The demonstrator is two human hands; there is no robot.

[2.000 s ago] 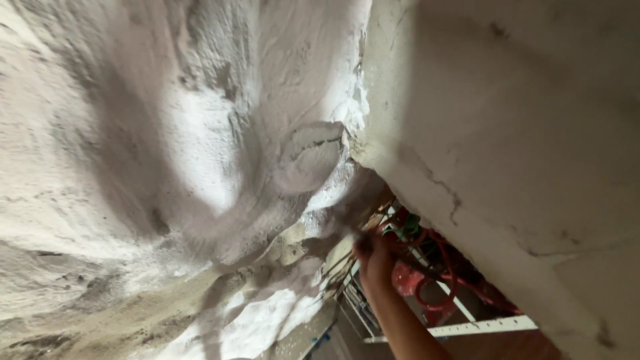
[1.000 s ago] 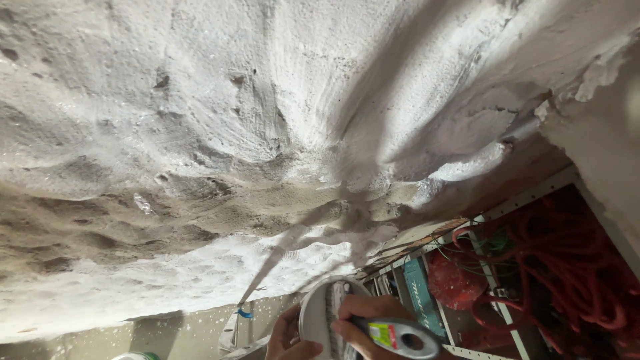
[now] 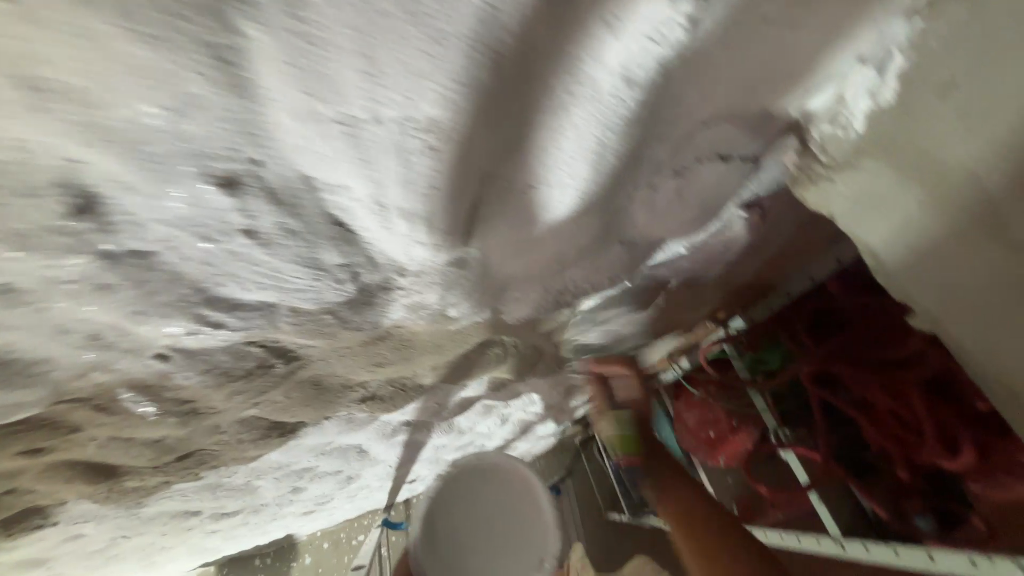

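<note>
My right hand [image 3: 620,388] is raised at the lower middle, close to the rough, white-coated surface [image 3: 360,160]. It is closed around a blurred hand tool, probably a brush, with a green-yellow label [image 3: 625,432]; the working end cannot be made out. At the bottom edge, a round whitish container [image 3: 486,516] is in my left hand [image 3: 402,565], of which only small parts of the fingers show beside it. A brownish band [image 3: 144,416] runs across the coated surface, and dark shadows of an arm fall over it.
A smooth beige panel or wall [image 3: 936,216] with a ragged edge borders the right side. Below it, a white perforated metal rack [image 3: 880,552] stands by tangled red hoses or cables [image 3: 848,392] and a red bundle [image 3: 712,424]. A blue tie [image 3: 394,524] is on a thin frame.
My right hand has moved from the container up to the coated surface, with the labelled tool still in it. The container stays in my left hand. The view has shifted.
</note>
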